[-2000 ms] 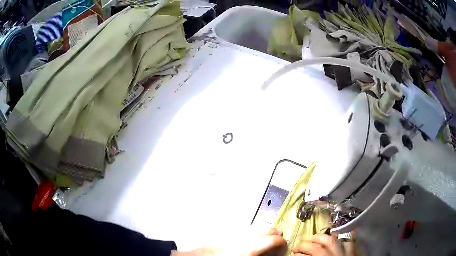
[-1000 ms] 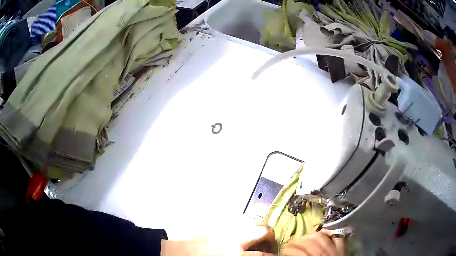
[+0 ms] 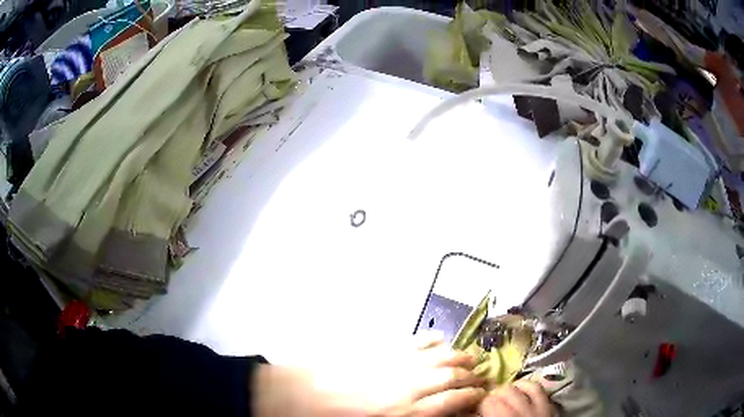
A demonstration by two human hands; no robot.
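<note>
A yellow-olive garment piece (image 3: 507, 358) with a grey-beige part lies bunched under the presser foot (image 3: 492, 335) of the white sewing machine (image 3: 563, 244). My left hand (image 3: 432, 383), overexposed by the lamp, presses on the cloth just left of the foot. My right hand (image 3: 518, 401), cut off by the bottom edge, holds the cloth in front of the foot, with fingers bent. The grey-beige part shows right of my right hand. The purple-grey slide plate (image 3: 445, 316) shows left of the cloth. The needle tip cannot be made out.
A stack of olive panels with grey ends (image 3: 122, 179) lies on the table's left. A small ring (image 3: 357, 218) lies mid-table. A white basin (image 3: 383, 41) and a crumpled cloth heap (image 3: 587, 57) are at the back. A small red tool (image 3: 664, 359) is right of the needle area.
My left hand has moved forward and flattened beside the foot. Less yellow cloth shows left of the foot, and grey-beige cloth has appeared at the right hand. The camera view has shifted slightly.
</note>
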